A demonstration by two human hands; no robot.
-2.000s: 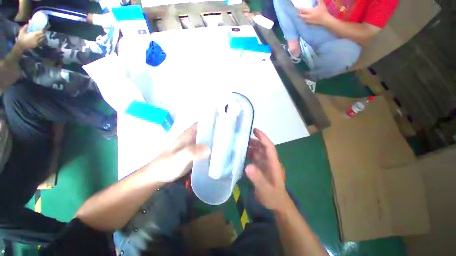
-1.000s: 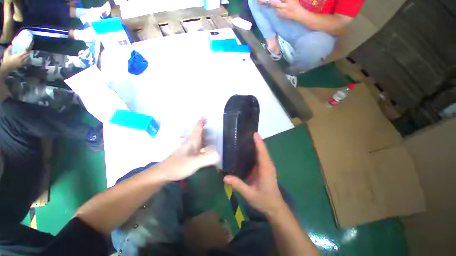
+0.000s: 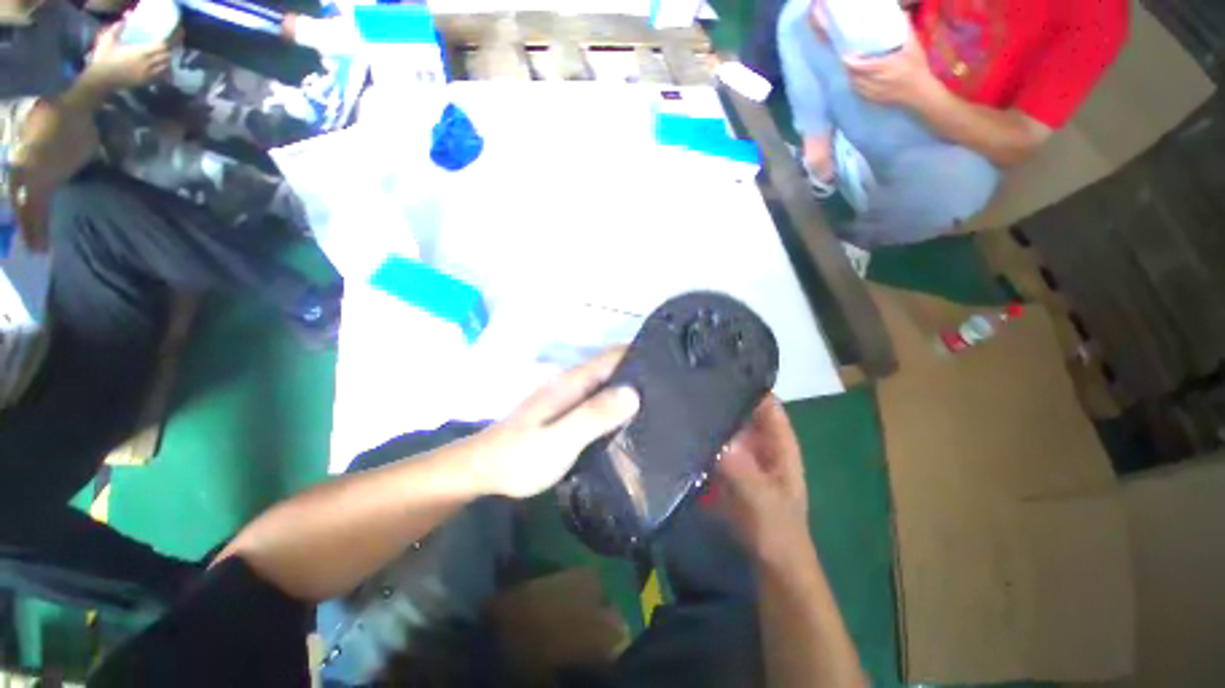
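Observation:
A glossy black oval face of the plastic product (image 3: 678, 410) is turned up toward me, tilted, above the near edge of the white board (image 3: 631, 242). Round raised shapes show at its far end and a bright reflection near its near end. My left hand (image 3: 564, 423) grips its left edge, thumb on the black face. My right hand (image 3: 766, 477) is at its lower right edge, fingers partly blurred; I cannot tell how firmly it holds. The translucent body is hidden.
A blue box (image 3: 430, 293), a blue cloth lump (image 3: 457, 139), white paper (image 3: 329, 195) and another blue box (image 3: 705, 137) lie on the board. Seated people are at left and upper right. Cardboard (image 3: 1008, 538) and a red-capped bottle (image 3: 978, 329) lie on the right floor.
The product has turned from its translucent side, through its narrow black side, to its broad black face. My left hand has come onto its left edge.

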